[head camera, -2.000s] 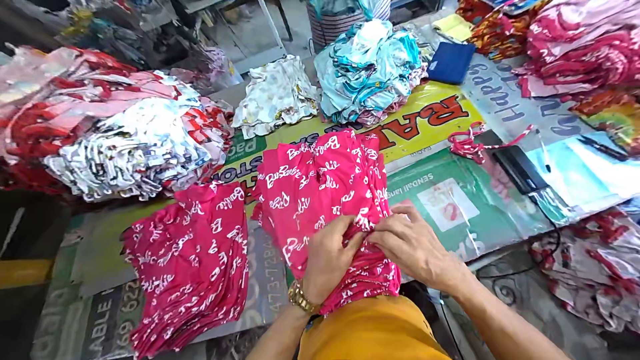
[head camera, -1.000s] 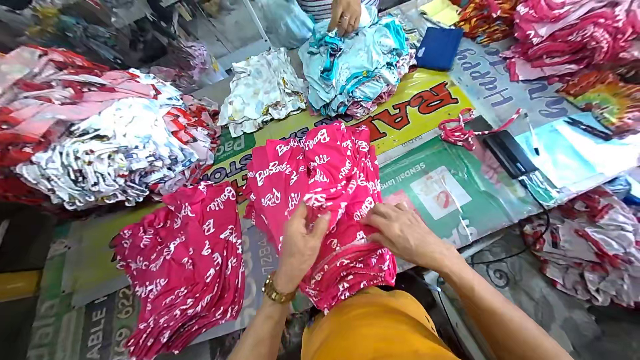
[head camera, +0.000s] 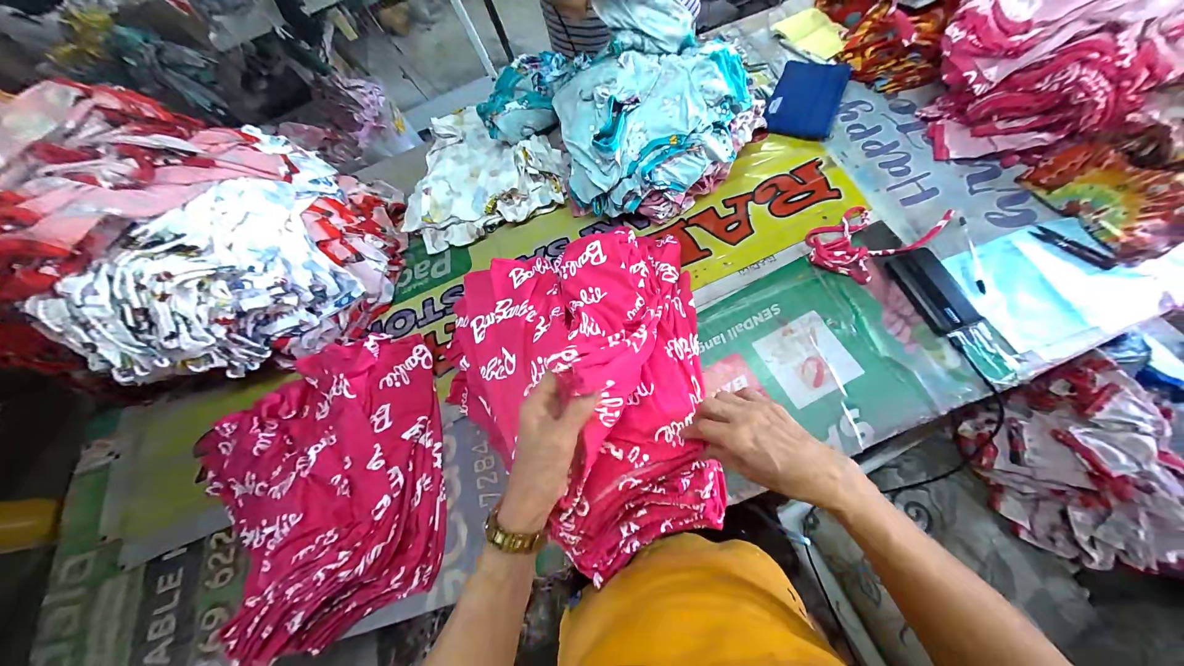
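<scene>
A thick stack of pink printed fabric pieces (head camera: 592, 324) lies in front of me at the table's near edge. My left hand (head camera: 555, 435), with a gold-coloured watch on its wrist, grips a lifted fold of the top piece. At the stack's right side my right hand (head camera: 754, 439) has its fingertips on the fabric edge; whether it pinches the cloth is hard to tell. A second stack of the same pink fabric (head camera: 338, 490) rests on the left, apart from my hands.
Large red and white cloth bundles (head camera: 203, 268) occupy the left. Behind lie cream fabric (head camera: 481, 180), a turquoise pile (head camera: 647, 120) and a blue pouch (head camera: 807, 100). A black device (head camera: 930, 287) with a cable (head camera: 994, 416) is on the right, near a pink strap (head camera: 842, 245).
The top fabric at my left hand is now lifted into a fold. Another person's hand, on the turquoise pile a second ago, has left it.
</scene>
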